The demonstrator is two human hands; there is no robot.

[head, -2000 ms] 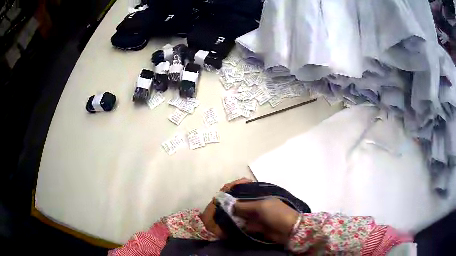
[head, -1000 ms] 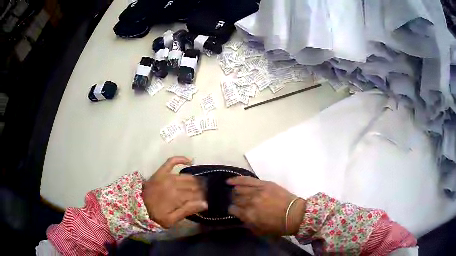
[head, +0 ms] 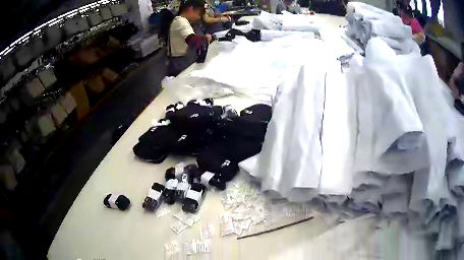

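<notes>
Neither of my hands is in the picture, and the bag they held is out of view. Nearest in front of me are white desiccant packets (head: 244,205) scattered on the cream table (head: 102,231). A thin dark rod (head: 276,227) lies beside them. Several rolled black straps with white bands (head: 193,197) lie in a cluster, and a single rolled strap (head: 117,202) lies apart at the left. Behind them is a pile of small black bags (head: 175,133) with pale logos. A large stack of stuffing paper (head: 346,127) covers the right side.
A person (head: 184,38) stands at the table's far left side, hands near dark items. Another person's arm shows behind them. More people are at the far right and right edge. Racks with stacked items (head: 51,101) line the left. More paper rolls (head: 379,25) lie at the back.
The view has tilted up, showing the far table, people and racks. My hands and the black bag between them have left the picture. The straps, packets and rod appear lower in the frame.
</notes>
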